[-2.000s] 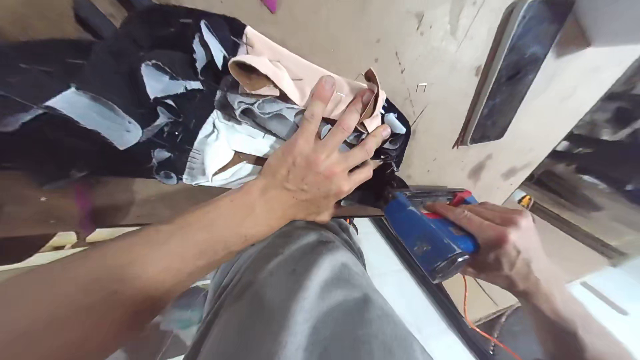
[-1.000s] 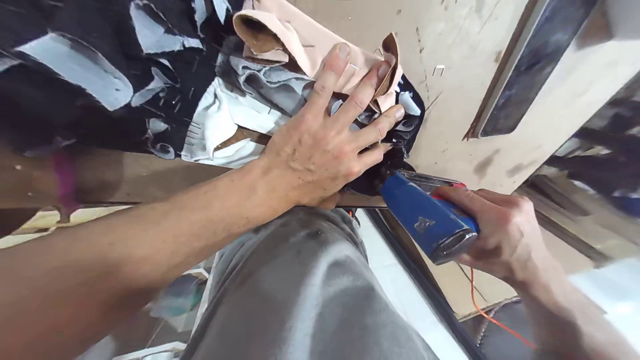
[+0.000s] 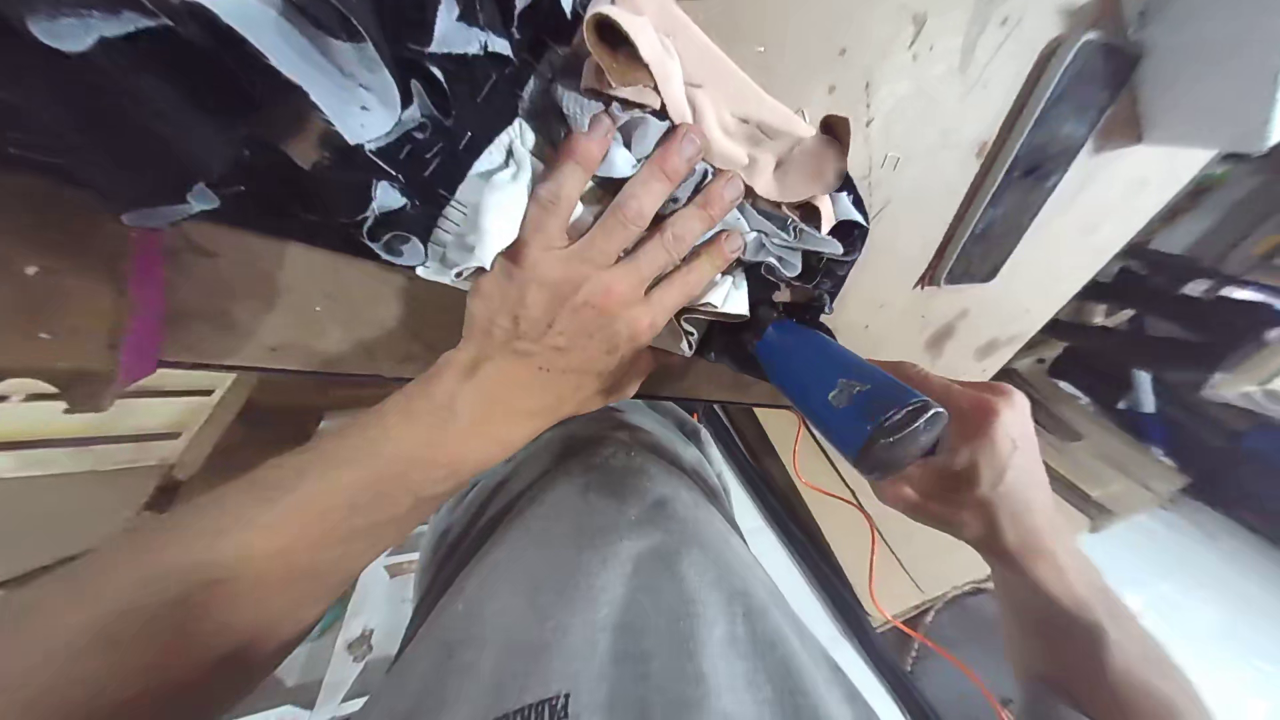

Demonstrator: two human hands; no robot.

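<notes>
My left hand (image 3: 580, 290) lies spread, palm down, on a bunched pile of white and grey fabric scraps (image 3: 490, 205). Its fingers are apart, and whether they pinch any cloth is hidden under the palm. A pink piece of leather-like material (image 3: 740, 120) curls just beyond the fingertips. My right hand (image 3: 970, 450) grips a blue power or air tool, probably a stapler (image 3: 835, 385), whose dark nose touches the black material (image 3: 850, 240) at the pile's lower right. Black fabric (image 3: 250, 120) with loose staples and torn grey-white scraps spreads at the upper left.
The wooden work surface (image 3: 300, 310) has its edge right against my grey-clothed leg (image 3: 620, 560). A dark flat bar-shaped piece (image 3: 1040, 160) lies at the upper right. An orange hose or cord (image 3: 872, 560) hangs below the tool. Wooden slats (image 3: 110, 420) are at the lower left.
The pink piece now lies folded over at its right end, away from my fingers, which rested on it earlier. My left hand now presses on the grey and white scraps. The view has come closer.
</notes>
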